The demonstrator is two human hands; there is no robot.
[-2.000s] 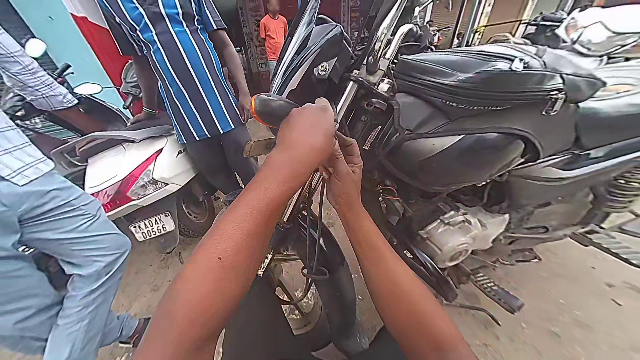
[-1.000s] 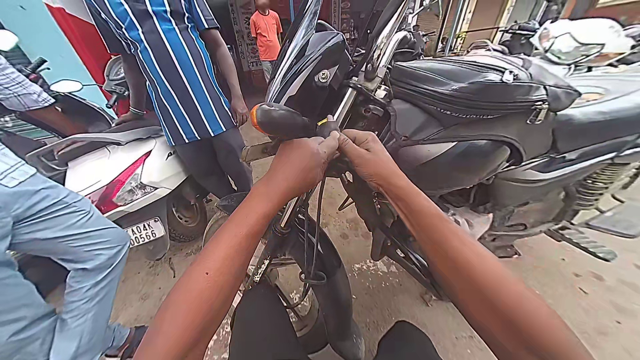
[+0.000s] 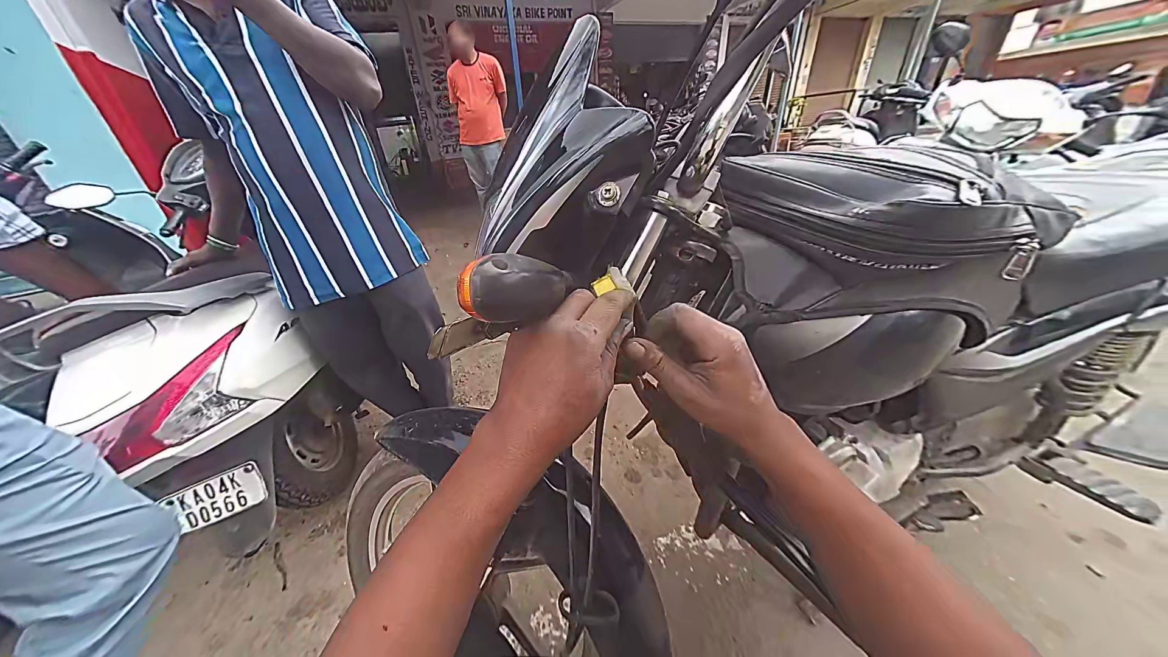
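A black motorcycle stands in front of me, its headlight fairing (image 3: 584, 182) above my hands. My left hand (image 3: 566, 365) is beside the black turn signal (image 3: 520, 287) with its orange lens, fingers bent around a small piece with a yellow part (image 3: 610, 283) near the fork tube (image 3: 646, 246). Close by on the right, my right hand (image 3: 698, 365) has its thumb and fingers pinched at a dark thin piece, which may be a cable or rubber part. Fingers hide most of what both hands grip. Black cables (image 3: 595, 493) hang below them towards the front mudguard (image 3: 630, 575).
A white scooter (image 3: 201, 356) stands at left, with a person in a striped shirt (image 3: 283, 155) beside it. Another person's leg (image 3: 73, 538) is at the lower left. A person in an orange shirt (image 3: 477, 100) stands farther back. A black bag (image 3: 876, 201) covers the motorcycle's tank.
The yellow part shows more plainly at my left fingertips. My right hand has closed its fingers more tightly beside the left. The striped-shirt person has raised one arm. The view has moved closer.
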